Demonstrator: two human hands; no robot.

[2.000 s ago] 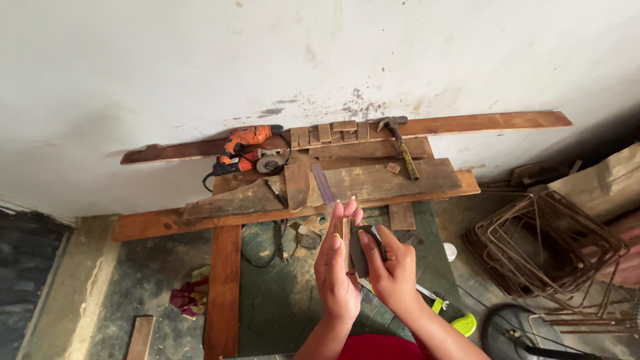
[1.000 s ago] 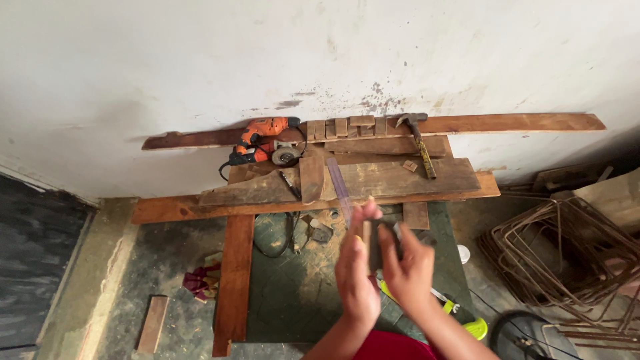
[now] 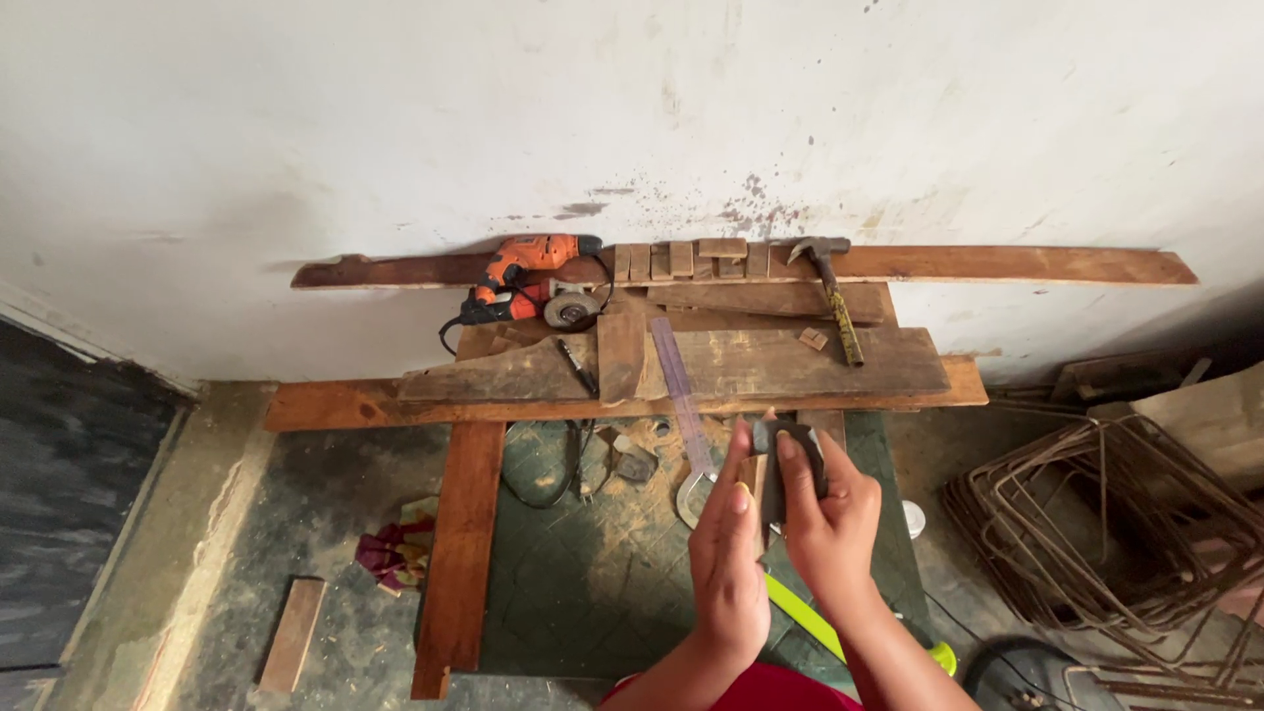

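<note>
My left hand (image 3: 729,558) holds a small wooden block (image 3: 758,499) upright, its fingers along the block's left side. My right hand (image 3: 831,513) grips a dark sheet of sandpaper (image 3: 796,464), folded or wrapped, against the block's right face. Behind my hands a clear purple ruler (image 3: 679,385) leans across the boards. Beyond it, a claw hammer (image 3: 835,301) and several small wooden blocks (image 3: 681,259) rest at the back. A black marker (image 3: 576,365) lies on the worn plank (image 3: 790,370).
An orange power drill (image 3: 538,257) and an angle grinder (image 3: 553,304) sit at the back left, by the wall. A board (image 3: 462,553) runs along the green tabletop's (image 3: 592,612) left side. Bent metal rods (image 3: 1096,523) stand at right. A wood offcut (image 3: 293,632) lies on the floor.
My hands stay together around the block and sandpaper, with the right hand's hold shifting slightly. The tools and boards have not plainly moved.
</note>
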